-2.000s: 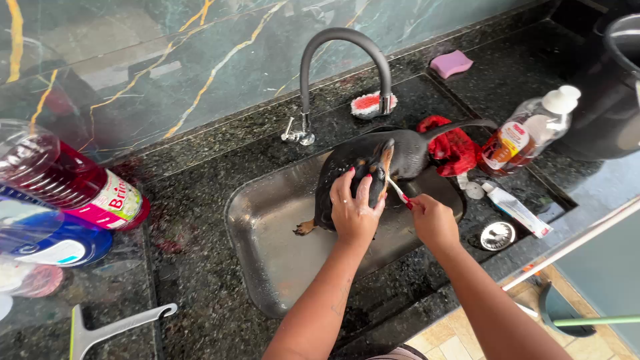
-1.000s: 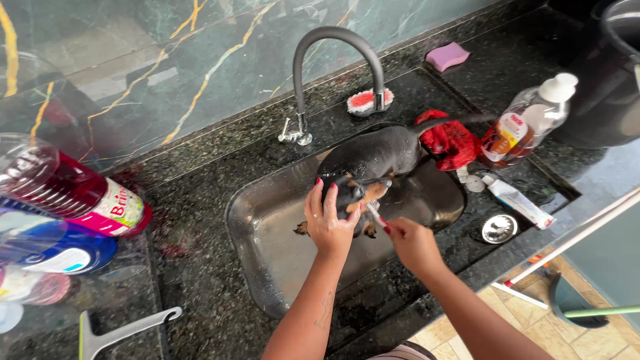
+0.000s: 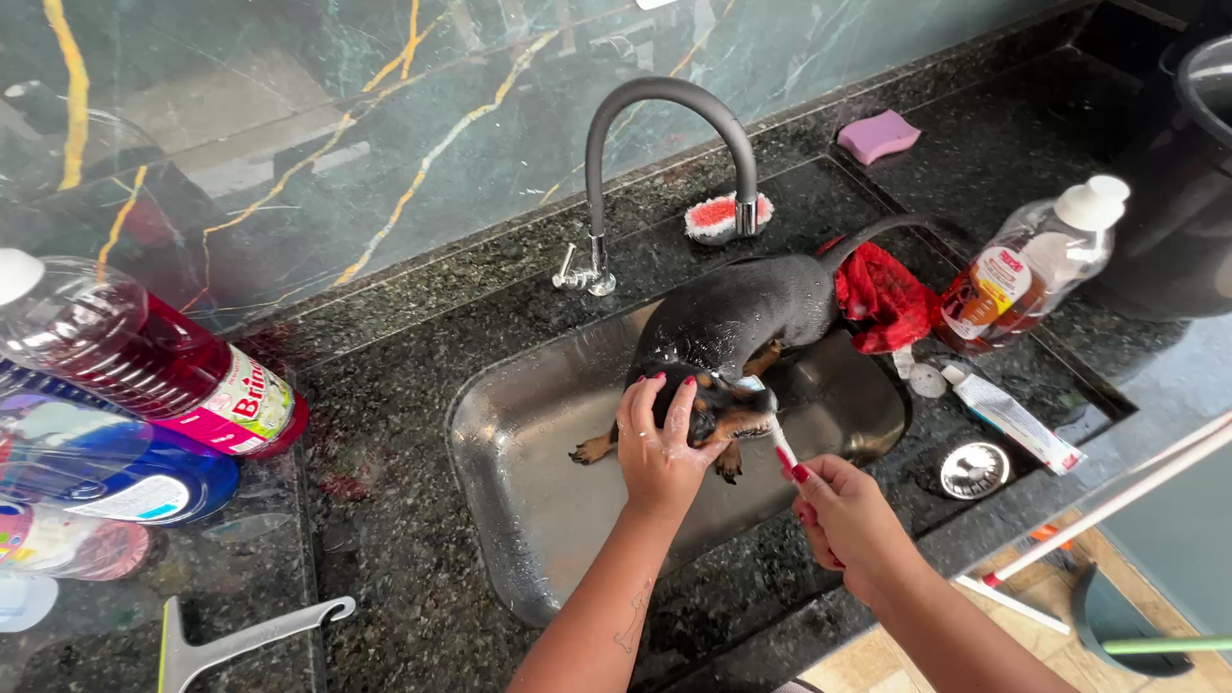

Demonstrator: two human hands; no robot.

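Observation:
A small black-and-tan dog [image 3: 736, 308] stands in a stainless steel sink [image 3: 539, 520], its wet back flecked with suds and its muzzle pointing right. My left hand [image 3: 664, 443] grips the dog's head from behind and above, fingers spread over it, with foam on the skin. In my right hand [image 3: 842, 515] is a toothbrush with a white and red handle [image 3: 784, 448]; its head is at the dog's mouth, and the bristles are hidden or too small to make out. The faucet [image 3: 669, 91] arches behind the dog. A toothpaste tube [image 3: 1011, 419] lies right of the sink.
A red cloth [image 3: 885, 294] and an amber liquid bottle [image 3: 1020, 269] are right of the dog. A metal drain strainer [image 3: 974, 471], scrub sponge [image 3: 717, 218], purple sponge [image 3: 878, 137] and dark bucket [image 3: 1174, 212] surround the sink. Cleaning bottles [image 3: 207, 385] and a squeegee [image 3: 241, 647] occupy the left.
The dog's head has turned from facing up to facing right, with my left hand staying on it. My right hand has kept hold of the toothbrush near its muzzle.

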